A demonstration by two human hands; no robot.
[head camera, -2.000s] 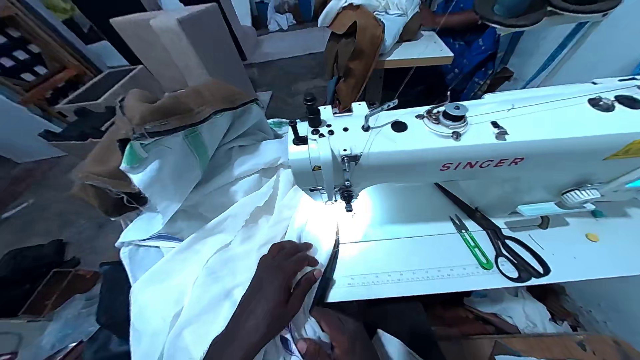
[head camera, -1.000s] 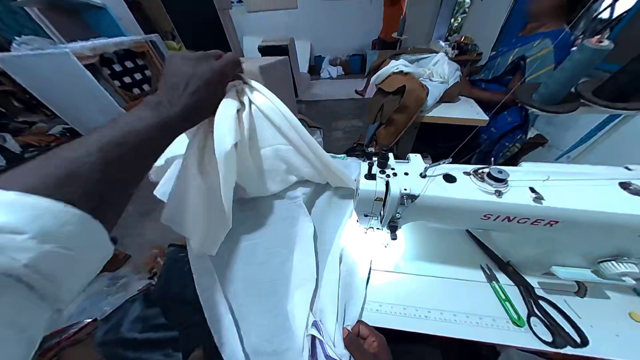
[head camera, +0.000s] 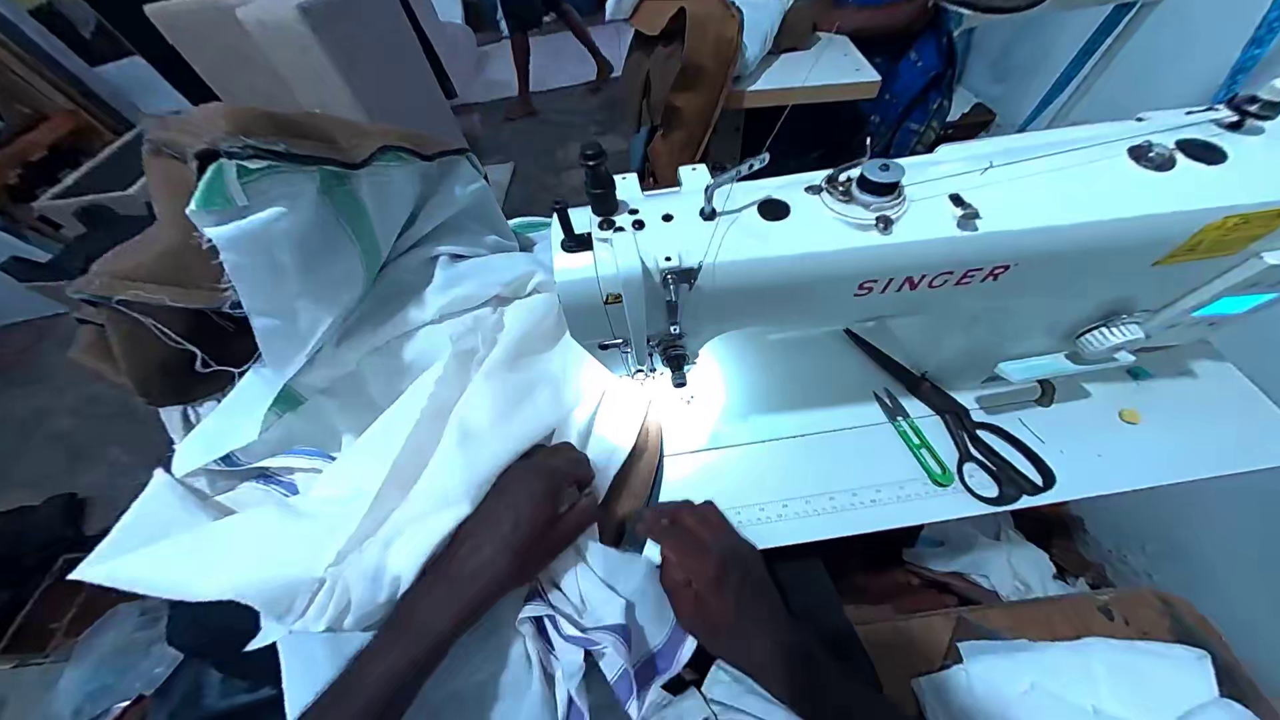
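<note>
White fabric (head camera: 430, 440) with brown cloth (head camera: 635, 475) at its right edge runs up to the needle area of a white Singer sewing machine (head camera: 760, 290). My left hand (head camera: 545, 500) rests on the white fabric, its fingers bent against the brown strip; whether they pinch it is hard to tell. On the other side of the strip, my right hand (head camera: 700, 560) has its fingers closed on the edge of the brown cloth. Striped white and purple cloth (head camera: 610, 630) lies bunched between my wrists. The machine's lamp lights the presser foot, and glare hides the needle tip.
Black-handled scissors (head camera: 960, 425) and green thread snips (head camera: 915, 440) lie on the machine bed, right of the needle. A printed ruler scale runs along its front edge. A cardboard box (head camera: 1130, 615) with white cloth stands below right. Another person sits at a table (head camera: 810, 75) behind.
My left hand has come down from holding the white fabric up at the upper left and is now on the cloth near the needle. My right hand has moved up to the brown strip.
</note>
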